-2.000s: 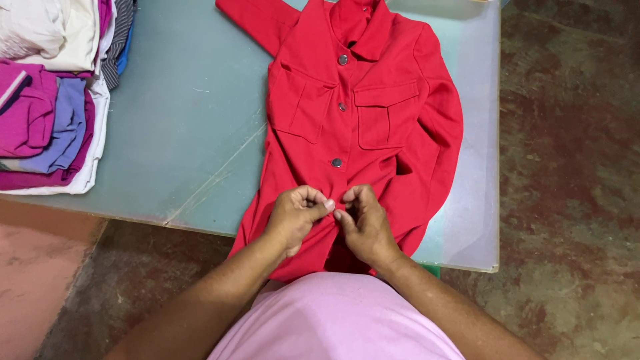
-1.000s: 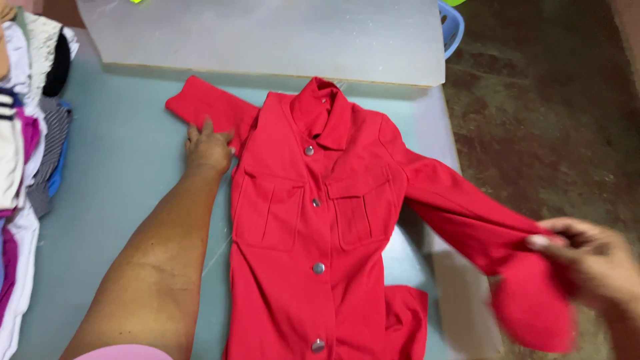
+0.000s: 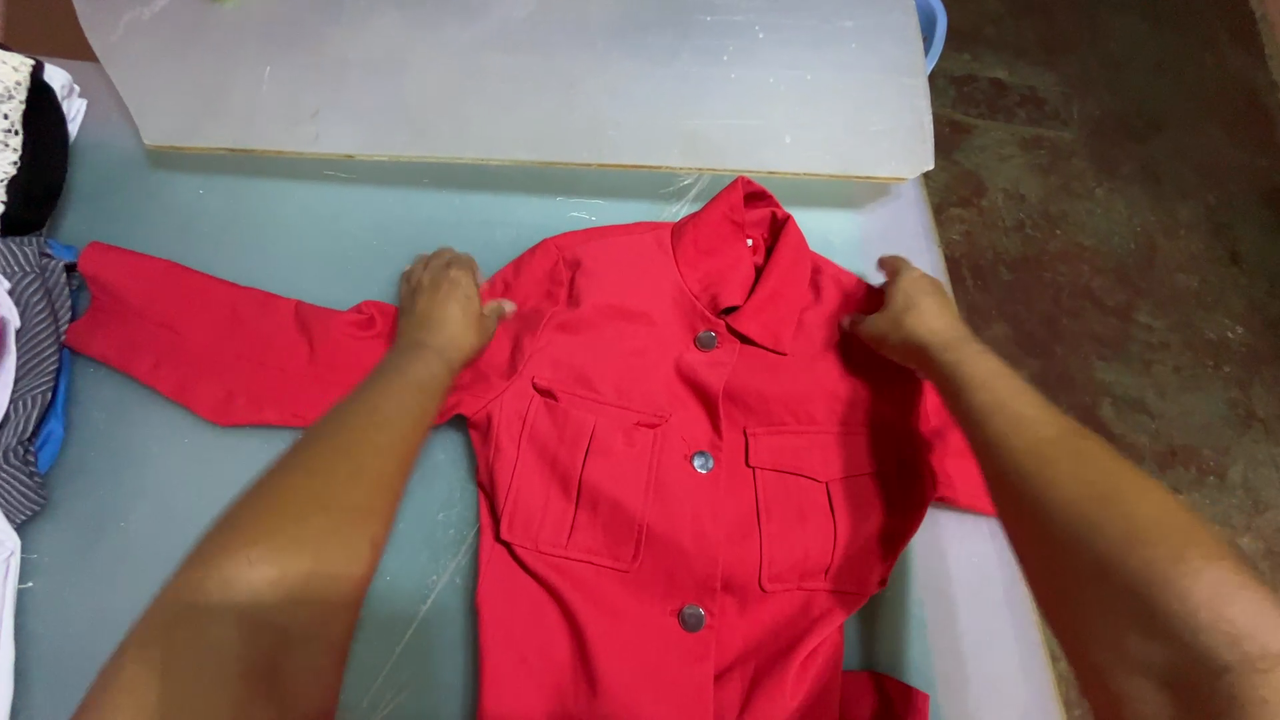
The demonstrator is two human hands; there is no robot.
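Observation:
A red button-front jacket [image 3: 640, 480] with a collar and two flap chest pockets lies front side up on a blue-green tabletop [image 3: 240, 560]. Its sleeve at the left is stretched out to the side, while the other runs down under my right forearm. My left hand [image 3: 445, 305] rests on the upper part of the left sleeve near the shoulder, thumb spread apart. At the opposite shoulder, my right hand [image 3: 905, 310] touches the fabric with thumb and finger; whether it pinches the cloth I cannot tell. Metal buttons [image 3: 703, 462] close the front.
A raised grey board [image 3: 540, 90] spans the far side of the table. Folded garments [image 3: 30, 370], striped, white, black and blue, are piled at the left edge, touching the cuff. Past the board's right corner shows a blue plastic rim [image 3: 932, 35]; dark floor [image 3: 1120, 200] lies at the right.
My right hand has let go of the sleeve it held out at the right and is now at the shoulder. The left sleeve now reaches farther out, with my left hand nearer the shoulder.

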